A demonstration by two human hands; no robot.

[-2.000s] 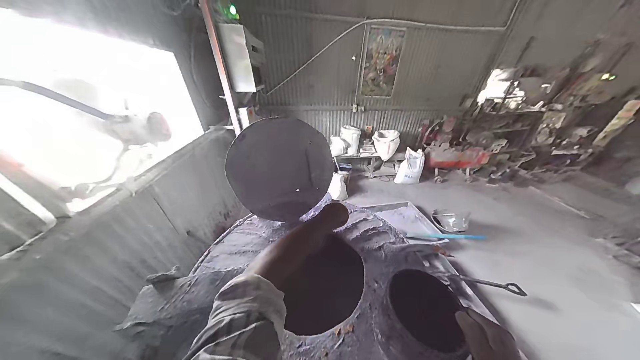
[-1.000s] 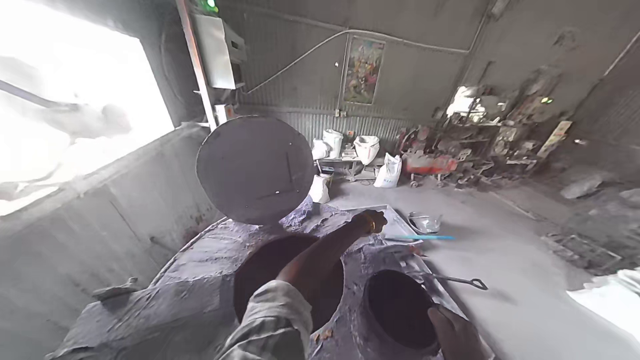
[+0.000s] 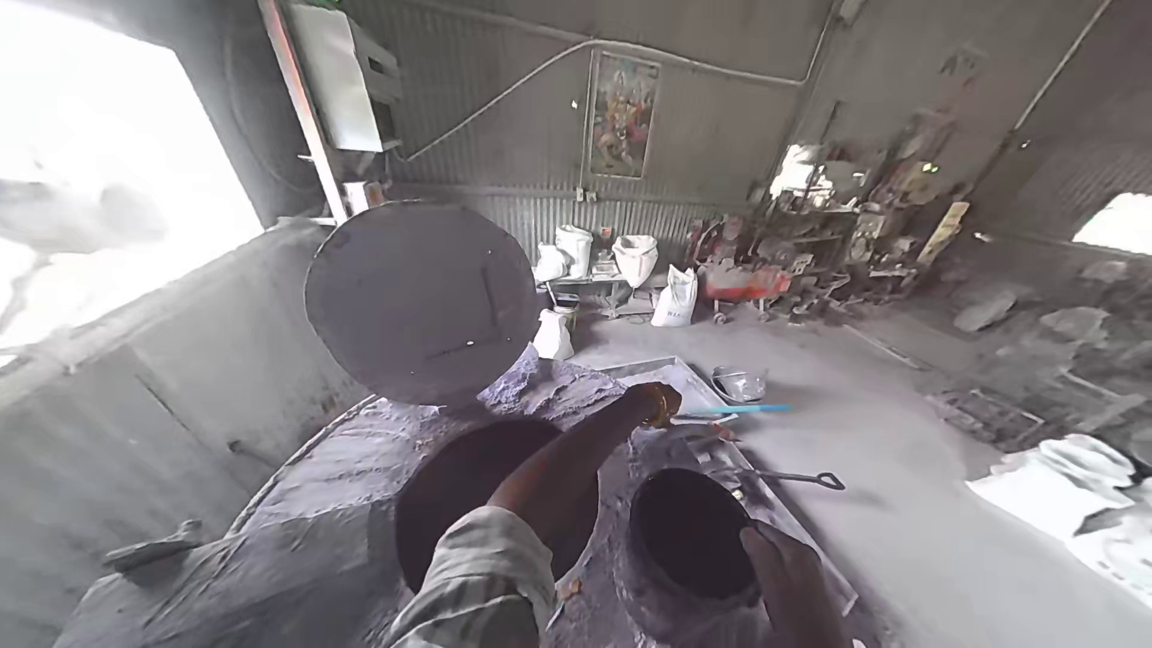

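My left hand (image 3: 655, 403), its sleeve rolled back, reaches across a wide round opening (image 3: 450, 490) in a dust-covered rounded surface (image 3: 360, 468). Its fingers are curled near the rim of a tray; whether they hold anything is not clear. Beside the opening stands a dark round pot (image 3: 643, 589), and my right hand (image 3: 792, 576) rests on its right rim, fingers over the edge. A large round lid (image 3: 418, 301) stands tilted up behind the opening.
A metal tray (image 3: 630, 367), a clear basin (image 3: 740, 385), a blue rod (image 3: 751, 409) and a looped metal handle (image 3: 810, 479) lie beyond. White sacks (image 3: 677, 297) stand by the wall, near a red machine (image 3: 747, 282). More white sacks (image 3: 1053, 486) lie at the right.
My left hand has moved from beside the lid, over the round opening, out to the right. My right hand stays at the pot's rim. The view has turned somewhat to the right.
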